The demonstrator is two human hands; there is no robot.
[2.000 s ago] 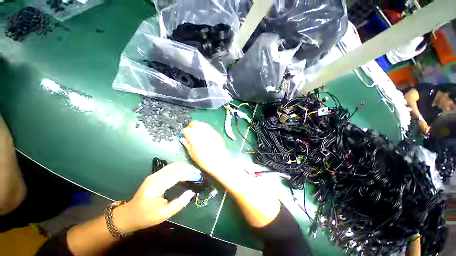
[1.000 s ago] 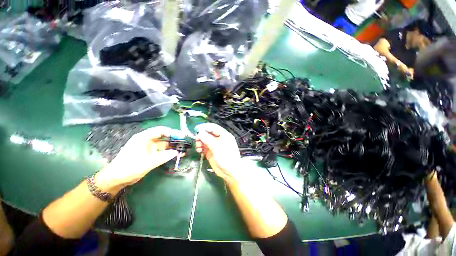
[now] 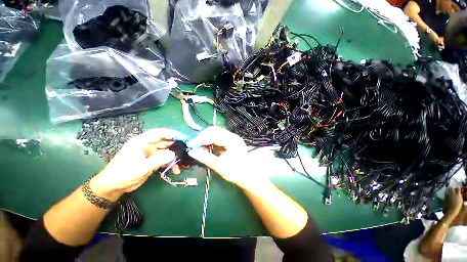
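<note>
My left hand (image 3: pixel 134 159) and my right hand (image 3: pixel 219 152) meet in front of me, light blue covers on some fingertips. Between their fingertips they hold a small black housing (image 3: pixel 180 152), partly hidden by the fingers. Thin coloured wires with a small white connector (image 3: pixel 191 181) hang below it. A coiled black cable (image 3: pixel 128 215) lies by my left forearm near the table's edge.
Small grey-black pieces (image 3: pixel 105 134) lie behind my left hand. Pale-handled pliers (image 3: pixel 188 113) lie behind my hands. An open clear bag (image 3: pixel 56 102) holds black parts. A large black cable heap (image 3: pixel 379 123) spreads at right. Another person's arm (image 3: pixel 435 238) is at lower right.
My right hand has come from the small grey-black pieces to the housing in my left hand. The view has shifted. Both hands now meet at the housing, with the white connector hanging below.
</note>
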